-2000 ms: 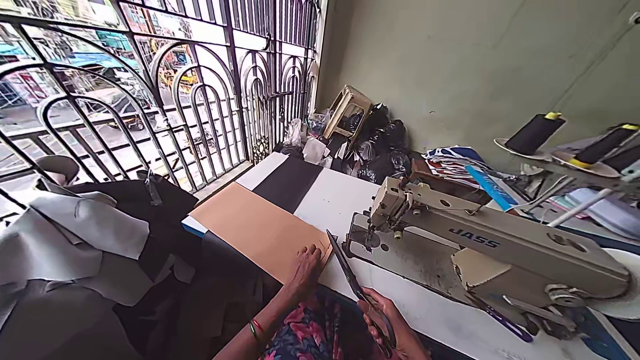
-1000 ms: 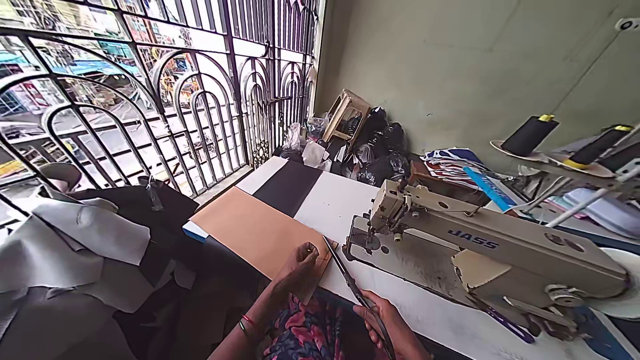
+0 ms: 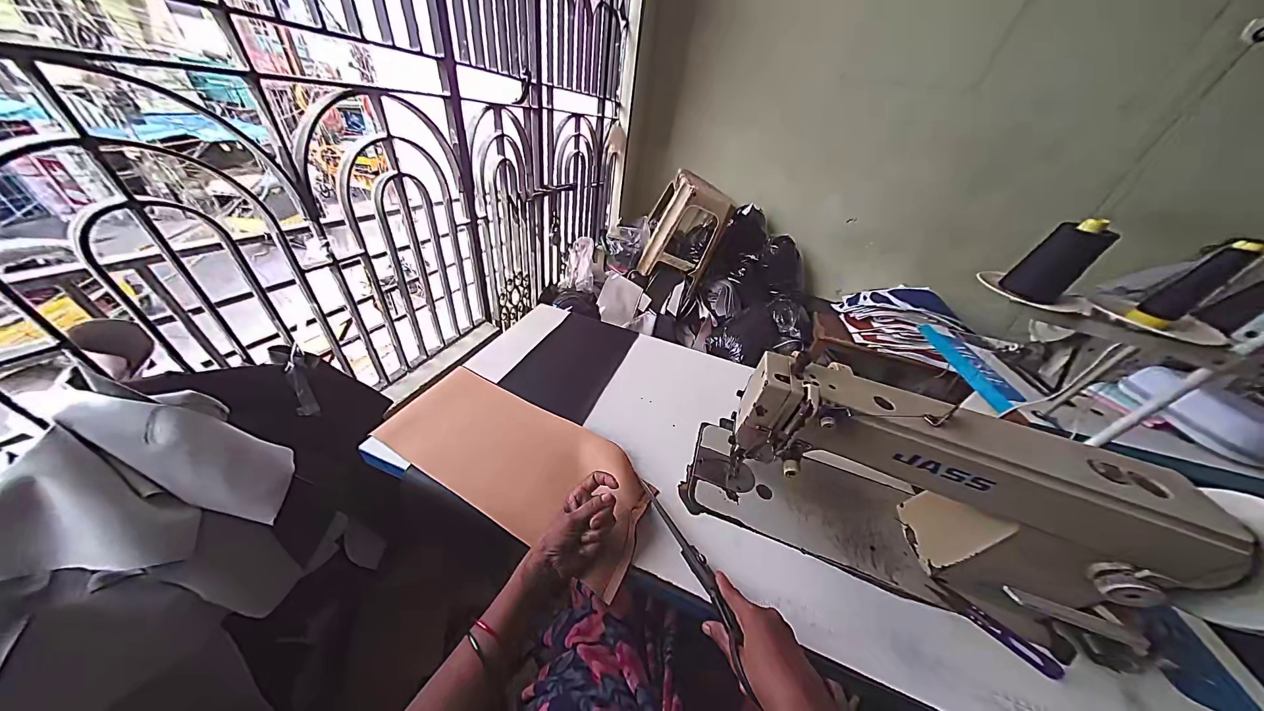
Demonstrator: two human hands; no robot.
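A tan sheet of material (image 3: 494,430) lies across the white sewing table (image 3: 681,390), its near right end bent down over the table's edge. My left hand (image 3: 583,523) rests at that bent end with fingers curled; whether it pinches the sheet is hard to tell. Gripped in my right hand (image 3: 765,642) is a pair of dark scissors (image 3: 696,563), the blades pointing up and left to the sheet's right edge. A black strip (image 3: 573,365) lies on the table beyond the tan sheet.
A sewing machine (image 3: 948,474) stands at the right, with a purple-handled tool (image 3: 1012,647) beside it and black thread cones (image 3: 1062,262) behind. Grey and black material (image 3: 188,464) is heaped at the left by the window grille (image 3: 395,197). Black bags (image 3: 755,316) and a stool (image 3: 686,227) sit beyond the table.
The tan sheet's near end now bends down over the edge, where it lay flatter before. My left hand's fingers have curled and turned upward. The scissors stay in my right hand.
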